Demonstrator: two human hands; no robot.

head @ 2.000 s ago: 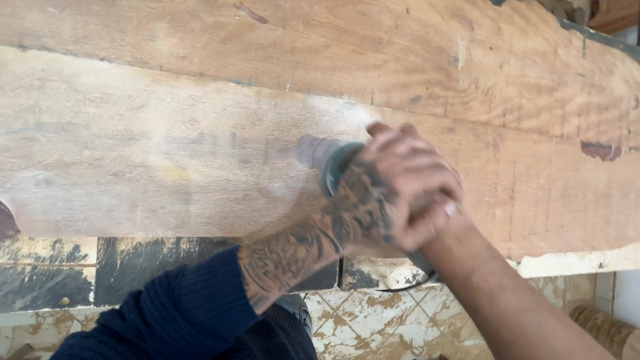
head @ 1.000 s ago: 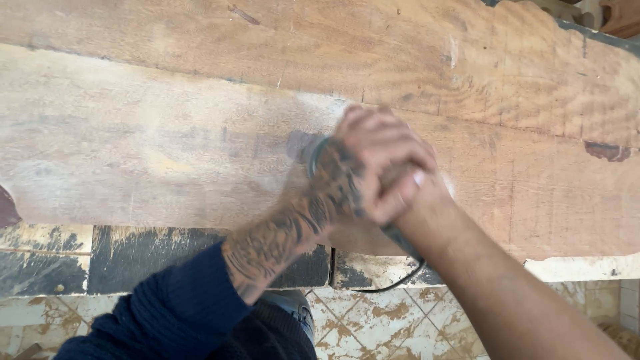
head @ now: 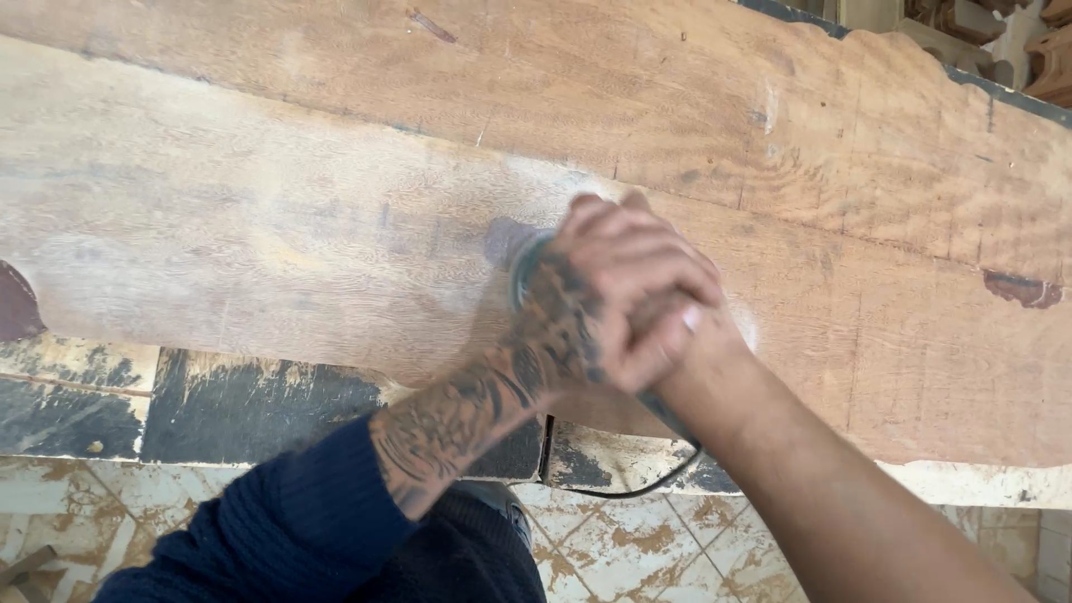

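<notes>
A teal power sander (head: 529, 266), mostly hidden under both hands, lies on a wide wooden slab (head: 837, 293) near the seam between two boards. My left hand (head: 636, 285), below a tattooed wrist, is laid on top, its fingers curled over my right hand and wrist. Only part of my right hand (head: 699, 335) shows; it is closed around the sander's body, its fingers covered. Pale dust and a grey-purple patch (head: 507, 241) show on the wood beside the sander. A black cord (head: 645, 487) runs from the tool past the slab's near edge.
The slab rests on a worn bench with black and cream paint (head: 251, 410). A dark reddish patch (head: 1022, 289) marks the right side of the slab. Carved wooden pieces (head: 1051, 67) stand beyond the far right edge. Below is a tiled floor (head: 620, 536) covered in sawdust.
My hands and the sander have shifted a little left along the slab since the earliest frame. Their hold looks the same throughout.
</notes>
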